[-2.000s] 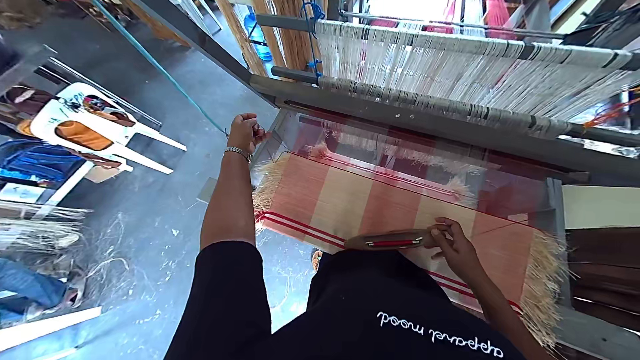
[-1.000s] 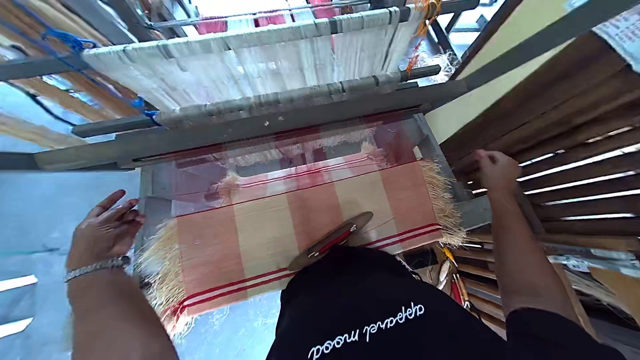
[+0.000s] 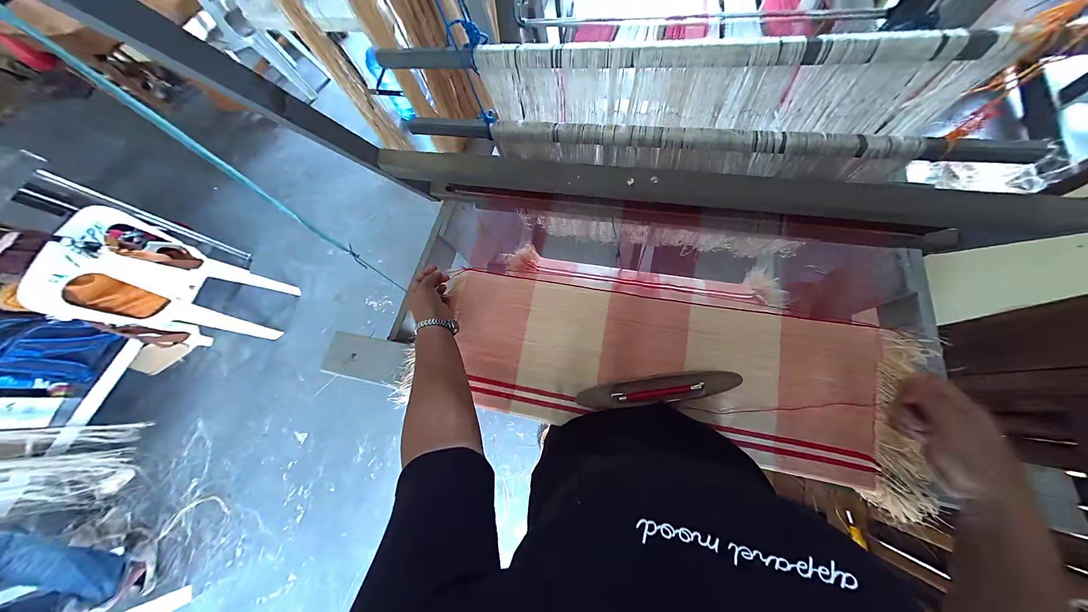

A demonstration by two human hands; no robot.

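Note:
A striped pink and cream cloth (image 3: 646, 348) with red lines and frayed side fringes lies on the loom in front of me. A wooden boat shuttle (image 3: 722, 382) with a bobbin of red thread rests on it, close against my shirt. My left hand (image 3: 431, 297) is at the cloth's upper left corner, fingers bent, near the end of a red thread; whether it grips the thread is unclear. My right hand (image 3: 935, 425), blurred, is over the right fringe with its fingers curled. A red thread runs from the shuttle toward it; its grip is not clear.
The loom's grey beam (image 3: 680, 191) crosses beyond the cloth, with string heddles (image 3: 697, 85) behind it. A teal cord (image 3: 212, 161) slants down near my left hand. A white plastic chair (image 3: 127, 272) holding things stands left. Wooden slats (image 3: 1011, 374) are at the right.
My left hand has moved from beside the left fringe to the cloth's upper left corner. My right hand has come in from the right onto the right fringe. The view has swung left.

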